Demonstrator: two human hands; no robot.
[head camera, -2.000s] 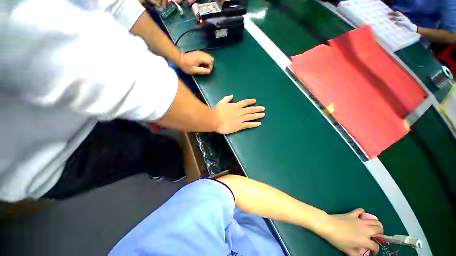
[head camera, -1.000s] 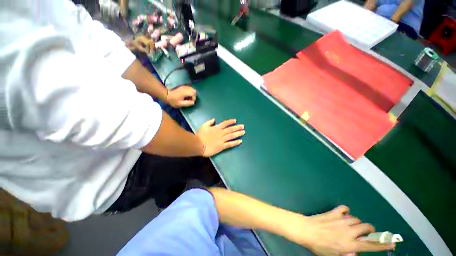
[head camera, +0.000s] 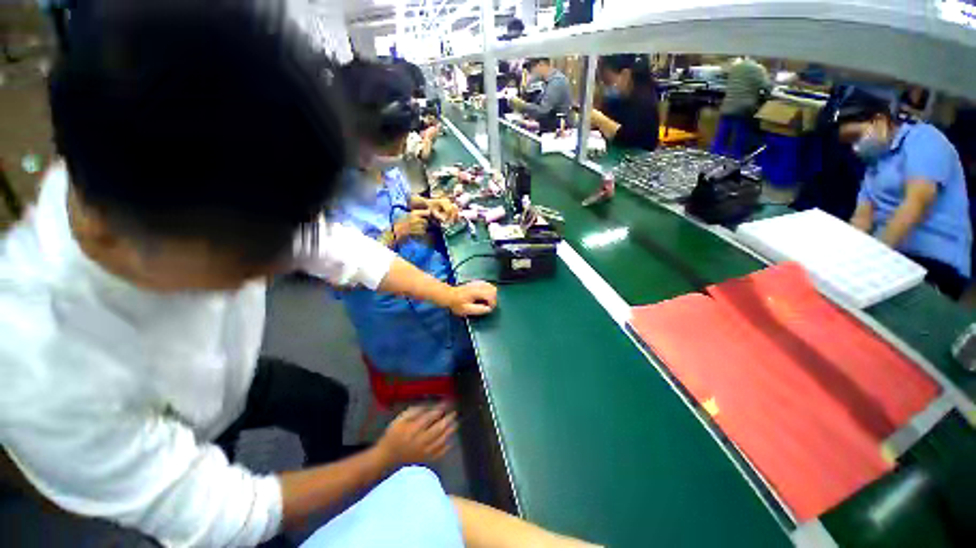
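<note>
The green bench (head camera: 599, 428) runs ahead of me. Only my left sleeve (head camera: 391, 512) and a strip of my forearm show at the bottom edge; my left hand is cut off below the picture. My right hand is not in view. The red sheet (head camera: 792, 385) lies on a flat board beyond the bench, across the pale metal rail (head camera: 599, 284). It has a crease and a small yellow tape tab.
A person in a white shirt (head camera: 118, 375) leans close at left, one hand on the bench edge. A black box (head camera: 527, 255) with a cable, pink units (head camera: 494, 214), a white tray (head camera: 829, 257) and a seated person in blue (head camera: 926, 193) are farther off.
The view has tilted up, showing more of the line. My left hand has dropped out of the picture. The neighbour's nearer hand has left the bench and hangs beside its edge.
</note>
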